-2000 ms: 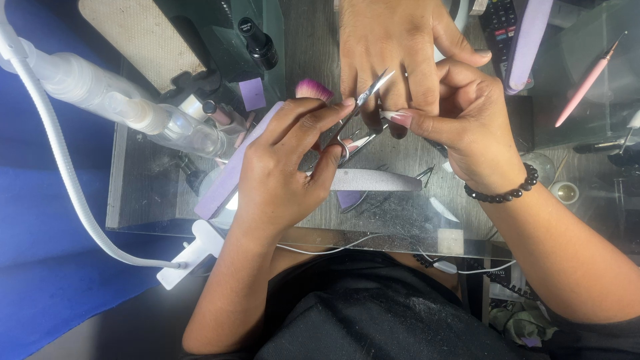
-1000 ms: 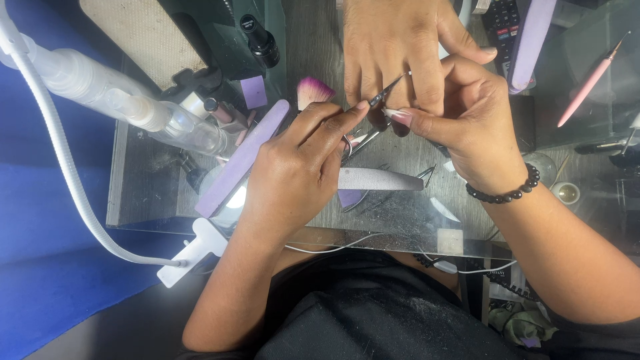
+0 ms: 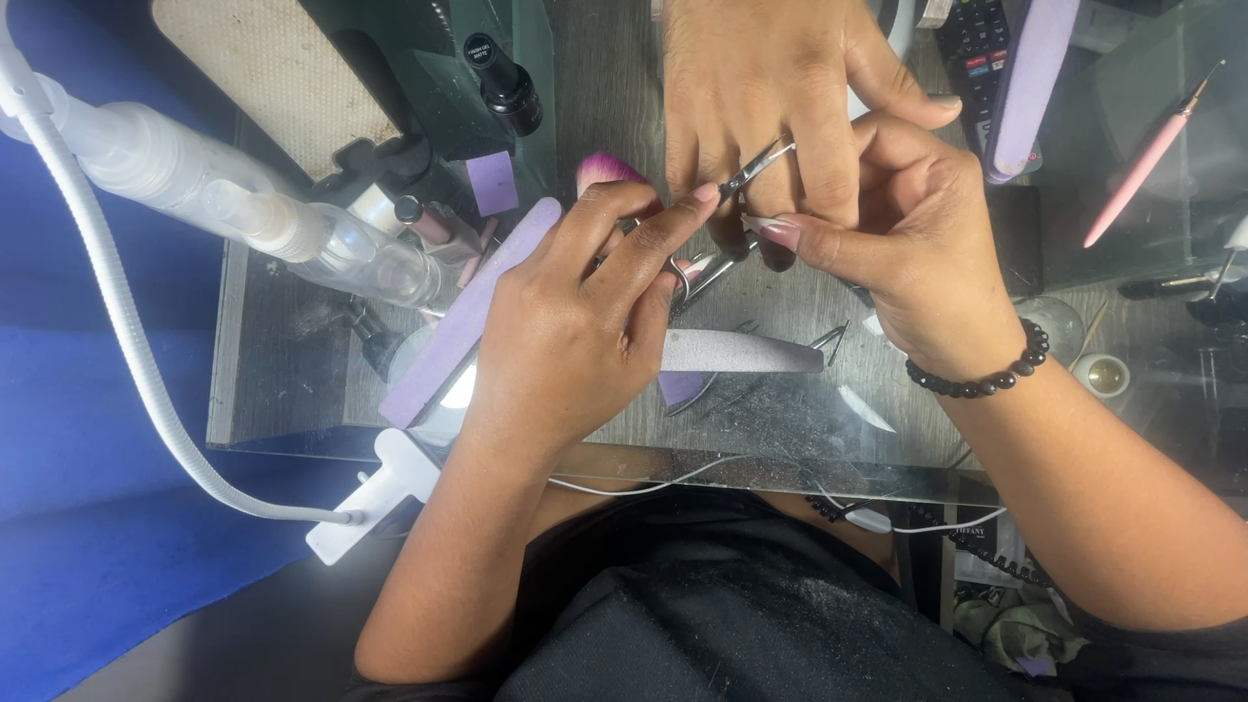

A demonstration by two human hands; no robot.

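My left hand (image 3: 575, 302) holds small metal nail scissors (image 3: 756, 168); their blades lie over the fingers of another person's hand (image 3: 756, 97), which rests palm down at the top. My right hand (image 3: 902, 229), with a black bead bracelet (image 3: 980, 383) on its wrist, grips a finger of that hand near its tip; which finger is partly hidden. A pale pointed piece (image 3: 763, 223) shows at my right thumb. Below my left fingers lie metal tweezers (image 3: 717, 278), partly covered. A grey nail file (image 3: 746, 353) sits beside my left hand, and a purple file (image 3: 473, 312) is behind it.
A pink-tipped brush (image 3: 606, 173), a black polish bottle (image 3: 507, 88) and clear spray bottles (image 3: 292, 229) stand or lie to the left. At right are a purple file (image 3: 1032, 88), a pink pen-like tool (image 3: 1136, 180) and a small cup (image 3: 1104, 374). A white lamp clamp (image 3: 375, 497) grips the glass edge.
The scissors' blades, spread apart two seconds ago, now look nearly together, and they have shifted a little over the other person's fingers. My right hand keeps its grip.
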